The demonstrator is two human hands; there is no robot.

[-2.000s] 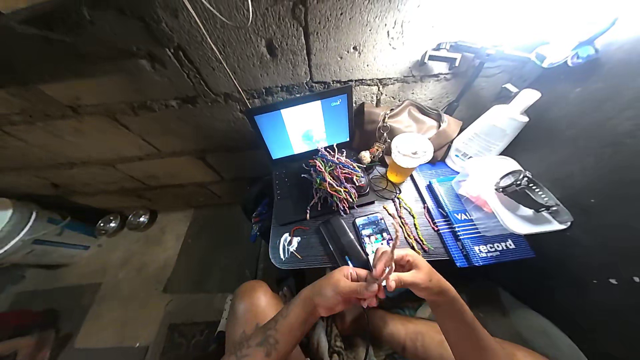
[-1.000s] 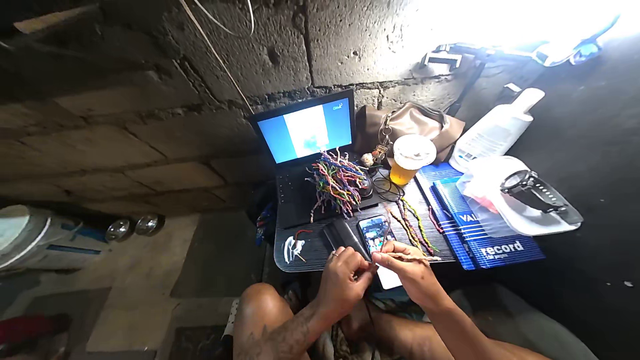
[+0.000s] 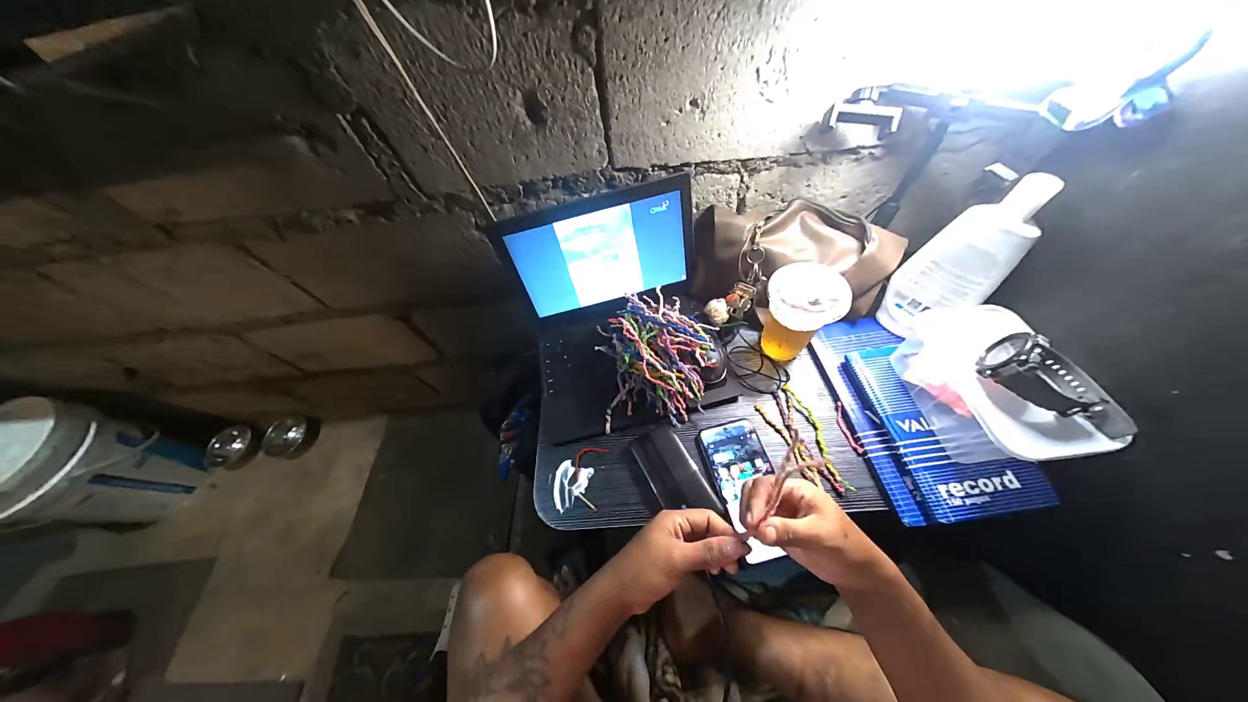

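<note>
My right hand (image 3: 799, 522) grips a bundle of thin pinkish-brown cords (image 3: 783, 478), whose loose ends rise above the fingers. Beside it, my left hand (image 3: 694, 551) pinches the lower end of the cords between thumb and fingers, close to my right fingertips. Both hands are at the table's near edge, partly in front of a lit smartphone (image 3: 733, 453). A black case (image 3: 675, 470) lies left of the phone. Several twisted multicoloured cords (image 3: 811, 439) lie to its right. A large heap of braided colourful cords (image 3: 658, 361) rests on the open laptop (image 3: 575, 375).
On the dark table (image 3: 614, 502) are a lidded plastic cup of amber drink (image 3: 799, 307), blue record books (image 3: 985, 487), a wristwatch (image 3: 1038, 370) on a white object, a white bottle (image 3: 965, 258) and a brown bag (image 3: 819, 244). White string (image 3: 567, 486) lies at the left corner.
My left hand was lower and farther left of the cords one second ago and is now beside my right fingertips. The cords in my right hand now point upward instead of sideways.
</note>
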